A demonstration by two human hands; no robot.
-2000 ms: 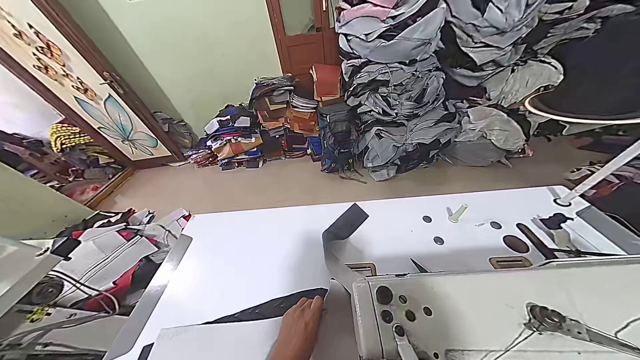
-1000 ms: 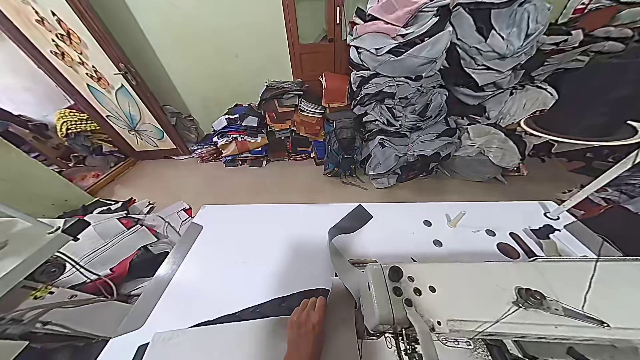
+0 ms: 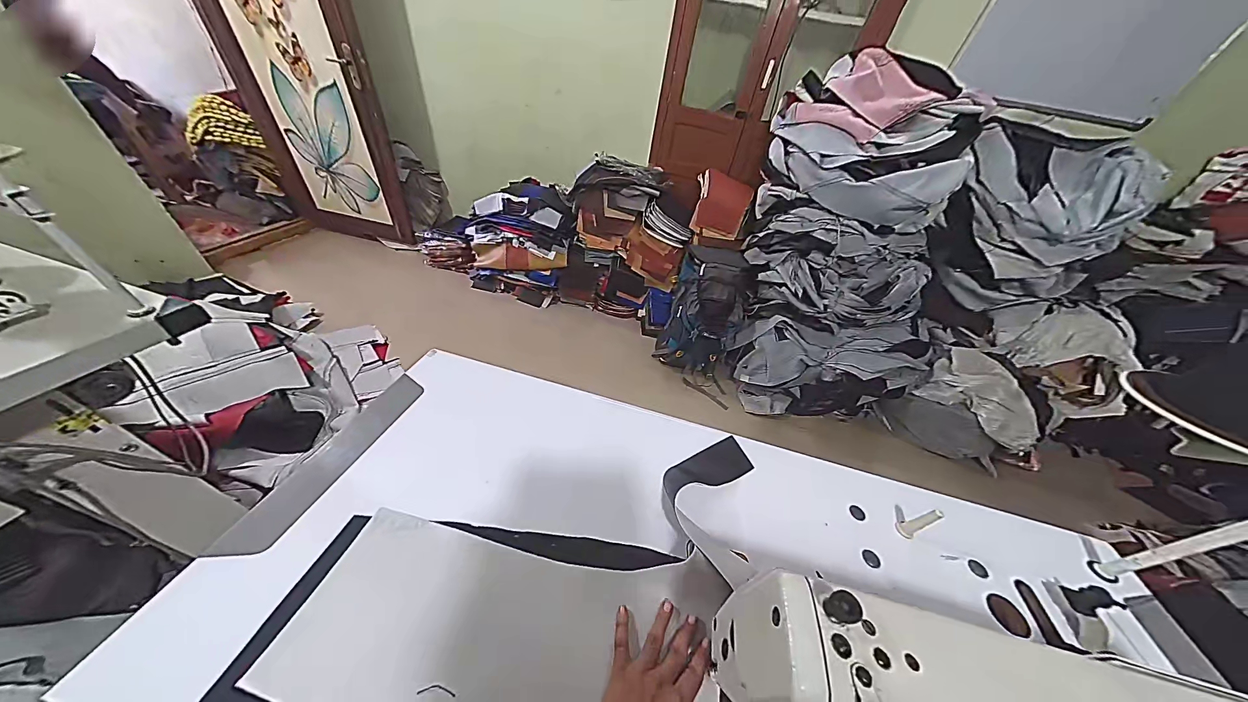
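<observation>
My left hand (image 3: pixel 658 653) lies palm down, fingers spread, on a light grey fabric panel (image 3: pixel 468 604), just left of the sewing machine's head (image 3: pixel 770 634). Black material (image 3: pixel 575 548) shows beneath the panel along its far edge, and again at its left edge. A strip, dark at its free end (image 3: pixel 717 463) and grey further down, curls up beside the machine head. The machine hides the needle area. My right hand is not in view.
The white sewing table (image 3: pixel 546 419) carries a small pale spool pin (image 3: pixel 918 524). Cut pieces (image 3: pixel 234 390) are heaped at the left. Beyond the table stand a backpack (image 3: pixel 709 302), stacked material (image 3: pixel 522 239) and tall grey fabric piles (image 3: pixel 838 273).
My left hand, earlier with its fingers drawn together at the fabric's edge, now lies spread on the panel. The panel now covers more of the black material. The view has shifted.
</observation>
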